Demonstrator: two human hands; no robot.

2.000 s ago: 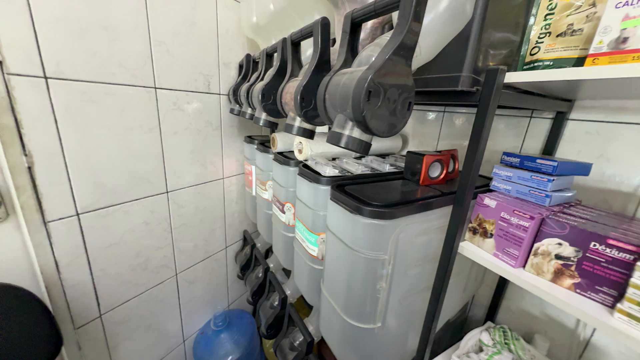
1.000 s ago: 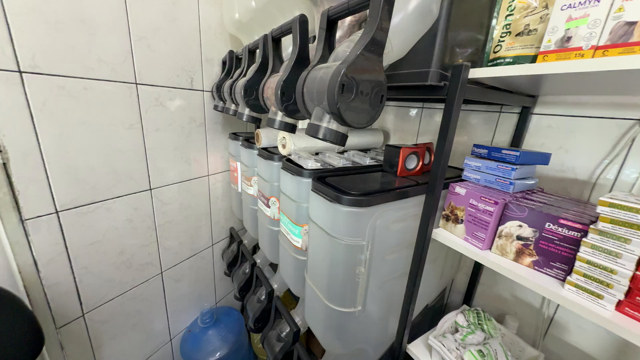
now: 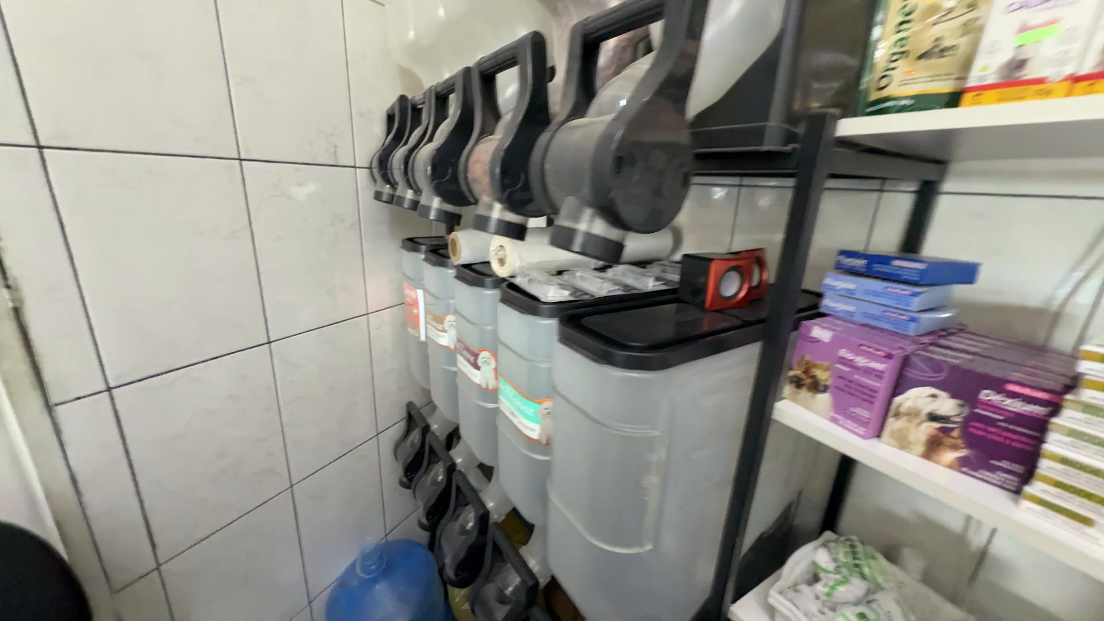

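Neither of my hands is in the frame. Along the tiled wall stands a row of tall translucent plastic bins [image 3: 647, 466] with black lids [image 3: 655, 332], some bearing labels. Above them hang several dispensers with black handles [image 3: 634, 172], their spouts pointing down. Small red and black speakers [image 3: 724, 280] sit on the nearest bin's lid. White rolls [image 3: 535, 257] and clear plastic packs [image 3: 595, 280] lie on the lids farther back. Lower down is a second row of black-handled dispensers [image 3: 466, 530].
A blue plastic water jug [image 3: 388, 582] stands at the lower left of the bins. At right, white shelves [image 3: 949, 492] on a black metal frame [image 3: 776, 362] hold blue boxes [image 3: 906, 267], purple boxes [image 3: 966, 423] and a bag [image 3: 845, 578]. A black rounded object [image 3: 34, 573] shows at lower left.
The view shifts slightly between frames. Nothing among the bins, dispensers or boxes has plainly moved.
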